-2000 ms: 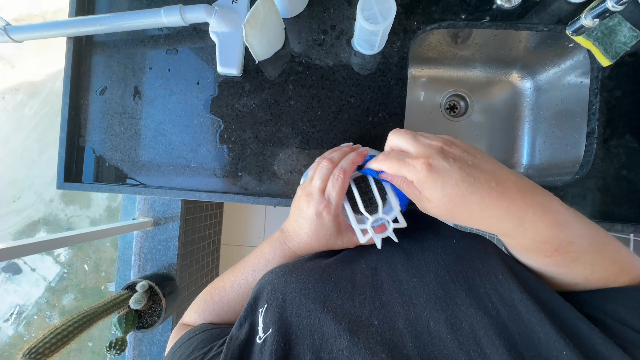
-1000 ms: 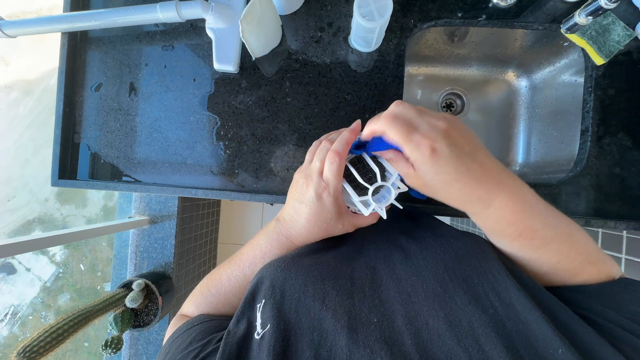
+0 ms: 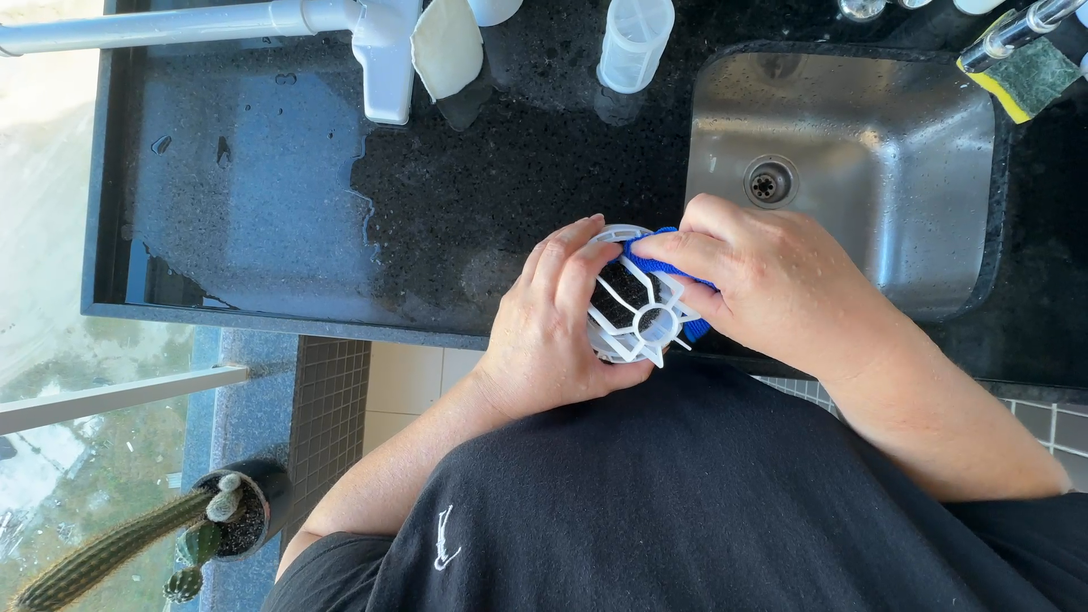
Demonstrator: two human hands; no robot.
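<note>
My left hand point(image 3: 557, 319) grips a round white plastic cage-like part point(image 3: 633, 316) with open ribs and a small ring at one end, just over the counter's near edge. On its right side, my right hand point(image 3: 748, 280) pinches a blue cloth point(image 3: 667, 268) against the ribs. Part of the cloth hangs below my right fingers. Dark counter shows between the ribs. Farther back stands a translucent white plastic cylinder with mesh sides point(image 3: 636, 47). Left of it are a cream-coloured flat piece point(image 3: 447, 49) and a white plastic fitting with a long pipe point(image 3: 387, 64).
A stainless steel sink point(image 3: 850, 221) is set into the black stone counter point(image 3: 510, 161) at the right. Behind it lies a yellow and green sponge point(image 3: 1024, 76) by a chrome faucet point(image 3: 1020, 34). Water pools on the counter's left part. A potted cactus point(image 3: 127, 544) is at the lower left.
The ribbed part has turned a little in my hands, and its ring end now faces up more than two seconds ago. My right hand has shifted along the rim with the cloth.
</note>
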